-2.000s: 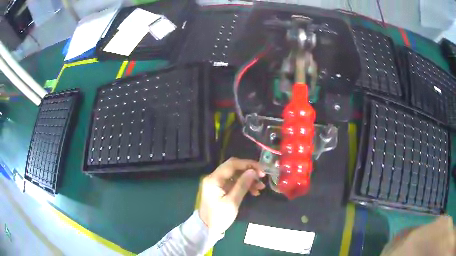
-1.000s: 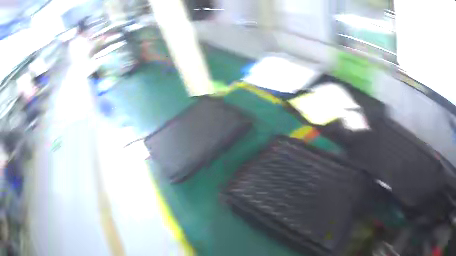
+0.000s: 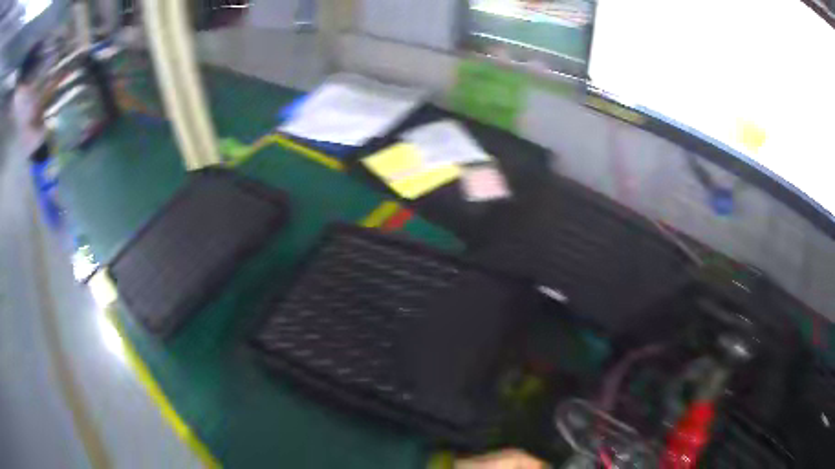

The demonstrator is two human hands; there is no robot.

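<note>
A red ribbed clamp handle [image 3: 691, 430] shows at the lower right, blurred and cut off by the bottom edge. Its grey metal linkage [image 3: 732, 346] is above it, and clear plastic parts of the fixture [image 3: 586, 430] lie to its left. A small piece of a hand [image 3: 502, 460] shows at the bottom edge, left of the fixture. It looks like my left hand, but its fingers are cut off or blurred, so its grip cannot be told. My right hand is not in view. A black component tray [image 3: 384, 321] with rows of pockets lies left of the fixture.
A black tray [image 3: 197, 247] lies at the far left and another black tray [image 3: 595, 247] behind. White papers [image 3: 352, 110], a yellow sheet [image 3: 407, 169] and a pale pink card [image 3: 483, 182] lie at the back. A pale post [image 3: 178, 82] and a bright screen [image 3: 723, 82] stand beyond.
The view has swung left since the first frame, then partly back right. The fixture is now at the lower right. My right hand has left the picture and my left is nearly out of it.
</note>
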